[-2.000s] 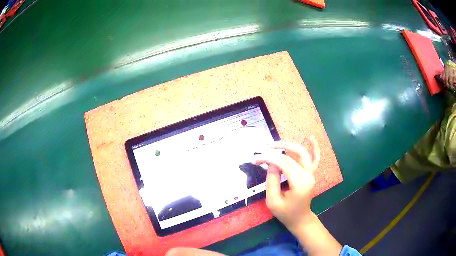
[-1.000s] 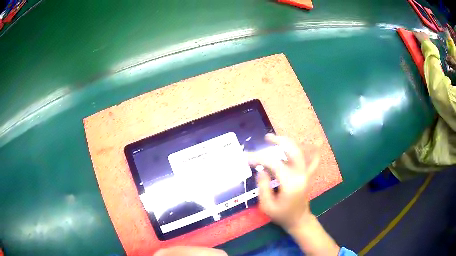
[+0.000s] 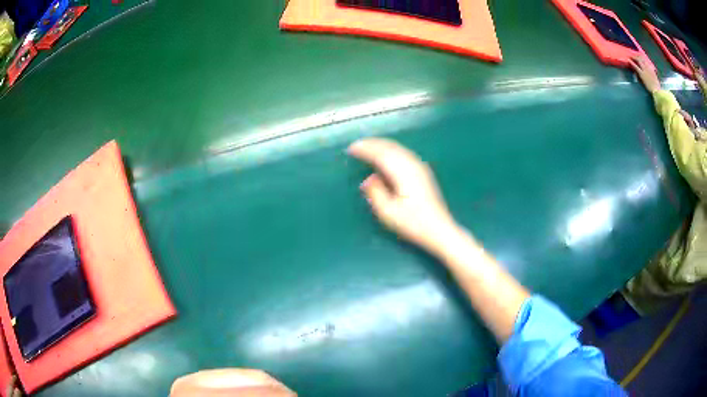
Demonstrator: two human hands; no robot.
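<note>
My right hand (image 3: 403, 190) is over the green bench, holding nothing, with thumb and forefinger apart. My left hand (image 3: 232, 384) shows only in part at the bottom edge; its fingers are hidden. At the left, an orange-red foam tray (image 3: 128, 256) bears a tablet (image 3: 50, 291) with a dark, reflecting screen. Neither visible part of my hands touches it. At the top, another foam tray (image 3: 481, 31) holds a dark tablet (image 3: 411, 6), cut off by the frame edge.
At the upper right, a person in a yellow sleeve (image 3: 678, 139) has a hand on a foam tray (image 3: 605, 50) with a dark tablet. More trays (image 3: 667, 48) lie beyond. Red and blue items (image 3: 50, 31) are at the upper left. Grey floor with a yellow line (image 3: 659, 341) shows lower right.
The tray with the lit tablet is gone from in front of me. Trays with dark tablets now show at left and top. My right hand has moved up and left, off the screen.
</note>
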